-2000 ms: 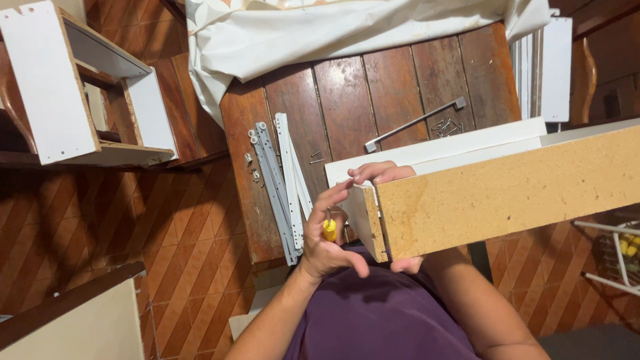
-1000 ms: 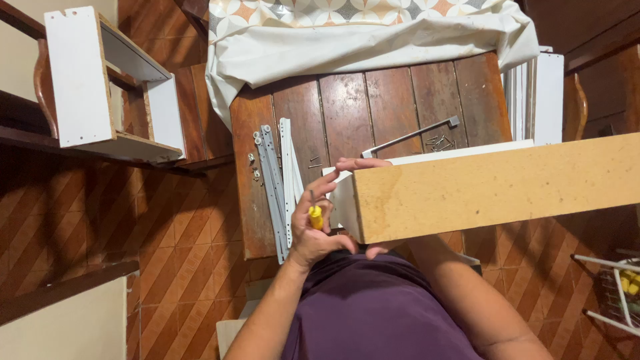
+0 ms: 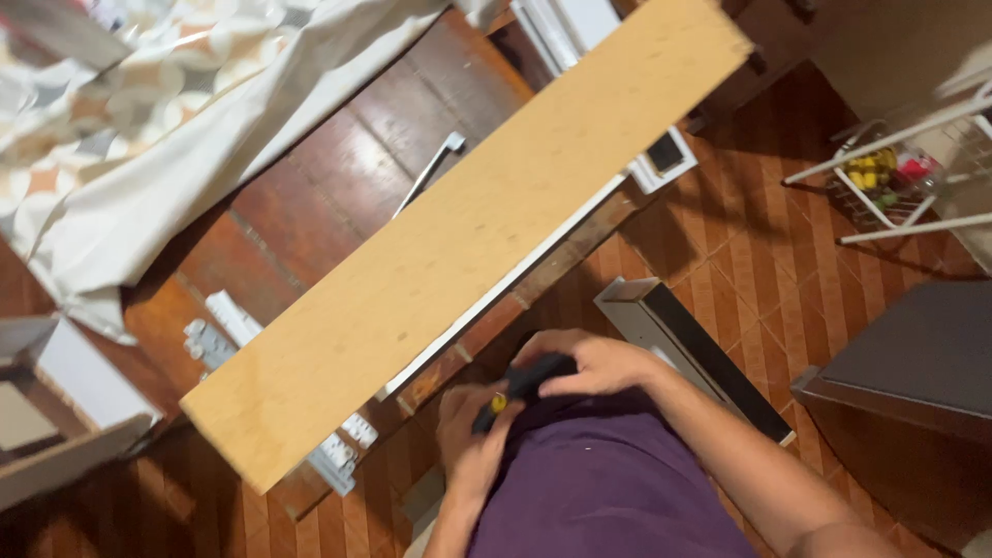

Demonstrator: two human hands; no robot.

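A long raw-wood-coloured board (image 3: 473, 240) lies diagonally over the wooden table (image 3: 325, 201), a white panel edge (image 3: 511, 287) showing along its near side. Close to my purple shirt, my right hand (image 3: 597, 363) grips a dark, blurred object (image 3: 539, 376), whose kind I cannot tell. Just left of it, my left hand (image 3: 477, 434) is closed around a small yellow and black thing (image 3: 498, 402), also blurred. Neither hand touches the board. Metal drawer slides (image 3: 209, 341) stick out from under the board's left end. A thin metal bar (image 3: 426, 174) rests beyond it.
A patterned tablecloth (image 3: 155, 108) is bunched at the table's far side. White box-like furniture (image 3: 93, 372) stands at left. On the tiled floor at right are a drawer-like part (image 3: 697, 356), a dark cabinet (image 3: 914, 364) and a white rack (image 3: 891, 225) with a basket.
Both hands have left the board's left end and are now together near my shirt. The board now lies across the table. A dark object has appeared in my right hand. The view has turned strongly.
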